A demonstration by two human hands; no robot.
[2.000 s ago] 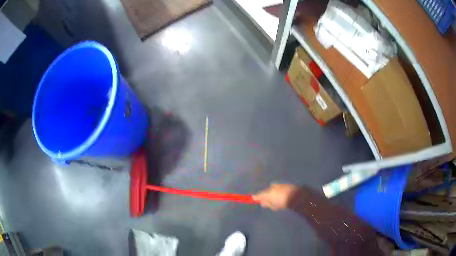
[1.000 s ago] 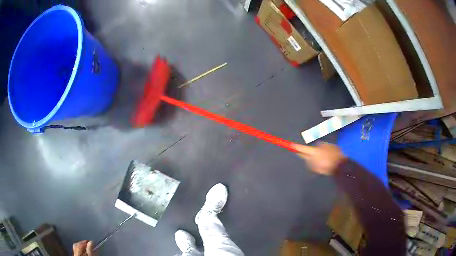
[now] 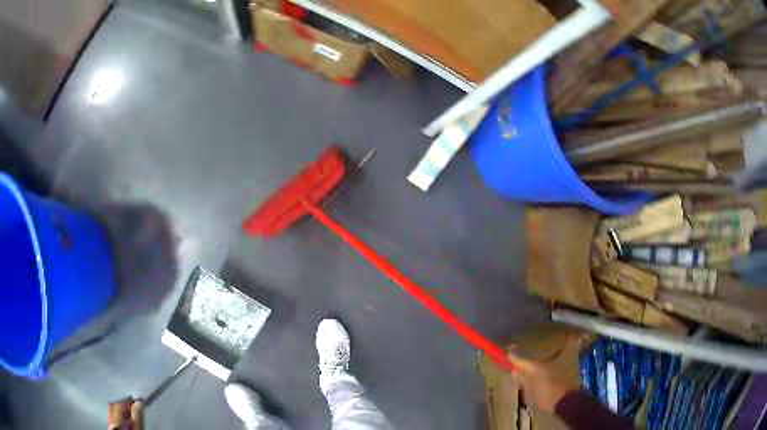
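Observation:
My right hand is closed on the end of the long red handle of a push broom. The broom's wide red head rests on the floor ahead of my feet. A thin pale stick shows at the far side of the head, partly hidden by it. My left hand, at the bottom edge and partly cut off, is closed on the thin handle of a square grey metal dustpan. The dustpan lies on the floor left of my feet, with dark bits in it.
A large open blue bucket stands at left, cut off by the edge. A blue tub full of brown strips, a cardboard box of pieces and blue-edged stock stand at right. A shelf with a cardboard box is at the top.
The view has turned right. The broom head has swung away from the large blue bucket, and the stick is now mostly hidden behind it. My left hand has come into view with the dustpan handle.

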